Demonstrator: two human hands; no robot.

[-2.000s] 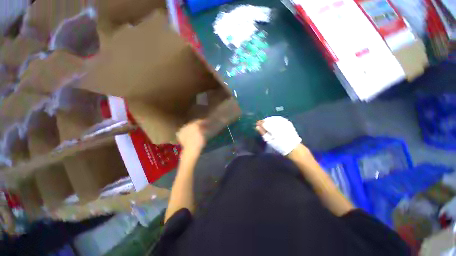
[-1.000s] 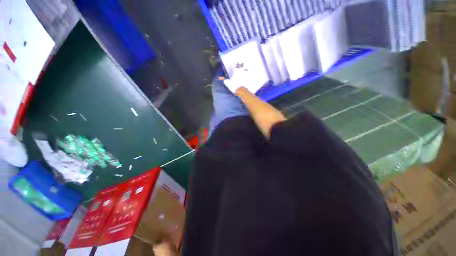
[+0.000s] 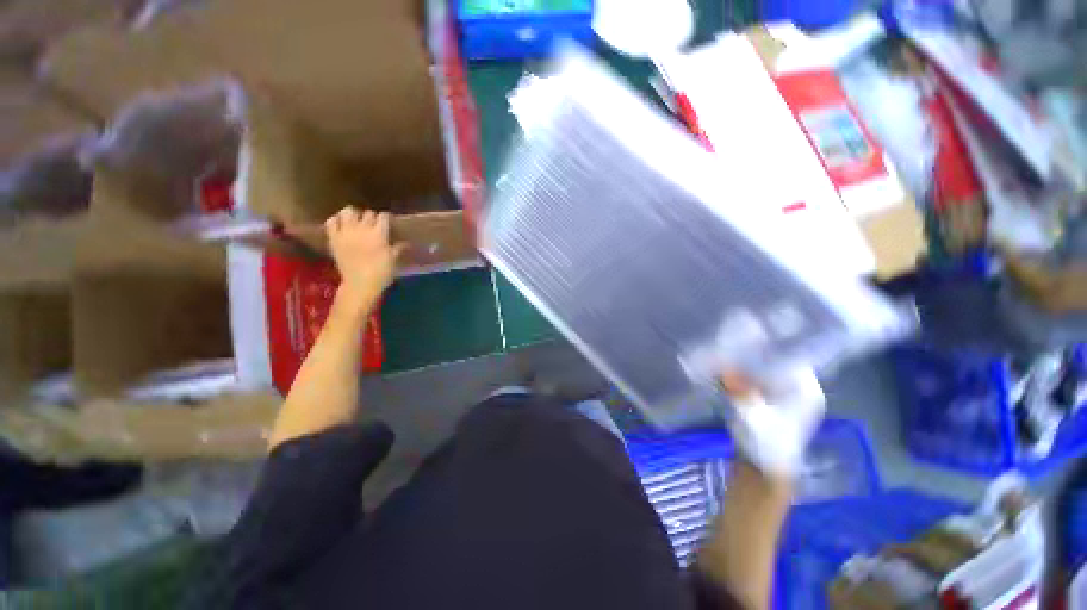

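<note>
My right hand [image 3: 769,411], in a white glove, grips a flat pack [image 3: 668,250] by its lower right end. The pack is a thin grey panel with fine lines and a whitish rim, blurred, held tilted above the green bench. My bare left hand [image 3: 361,253] is closed over the near edge of an open retail carton [image 3: 346,149], brown inside and red outside. The fingertips lie over the carton edge; the thumb's hold is hard to see.
Rows of open cartons [image 3: 149,292] stand at the left, some lined with cloudy wrap. White and red printed cartons [image 3: 763,143] lie behind the pack. A blue parts bin [image 3: 525,33] sits at the back of the bench. Blue crates [image 3: 834,536] stand at lower right.
My view has swung back from the blue crate to the bench. My right hand has lifted the flat pack from the crate. My left hand now shows fully, on the open carton.
</note>
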